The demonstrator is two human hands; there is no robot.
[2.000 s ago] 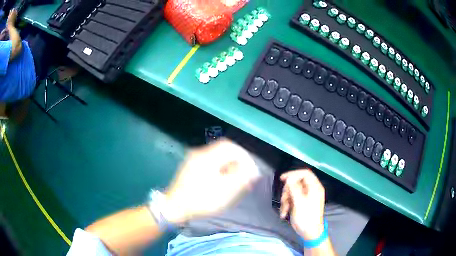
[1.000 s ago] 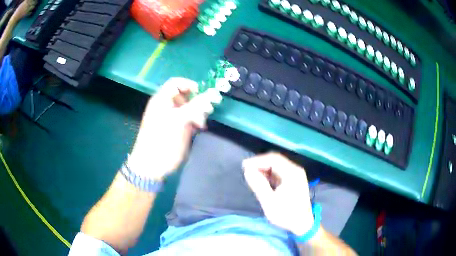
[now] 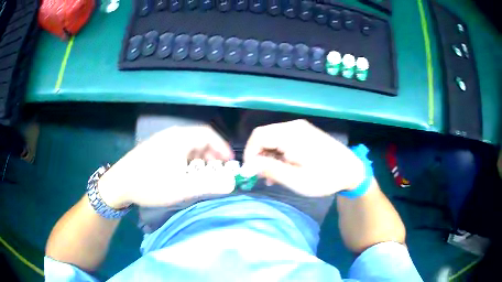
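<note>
My left hand (image 3: 170, 165), with a metal watch, holds a short row of joined green-white circuit boards (image 3: 214, 168) over my lap. My right hand (image 3: 303, 160), with a blue wrist strap, has its fingers closed on the right end of the same row; the fingertips are blurred. Beyond them, the black assembly tray (image 3: 231, 23) lies on the bench with two rows of glossy black oval shells (image 3: 216, 48). Three shells at the right end of the near row hold green-white boards (image 3: 348, 65).
A red wrapped packet (image 3: 66, 15) lies at the upper left, near a yellow tape line. Ridged black trays (image 3: 15, 60) are at the left edge. A narrow black side tray (image 3: 458, 66) with several small pieces lies right of another yellow line. A person's shoe (image 3: 459, 237) shows lower right.
My left hand has brought the board row from the bench back over my lap, and my right hand has met it there. The view has shifted right and down.
</note>
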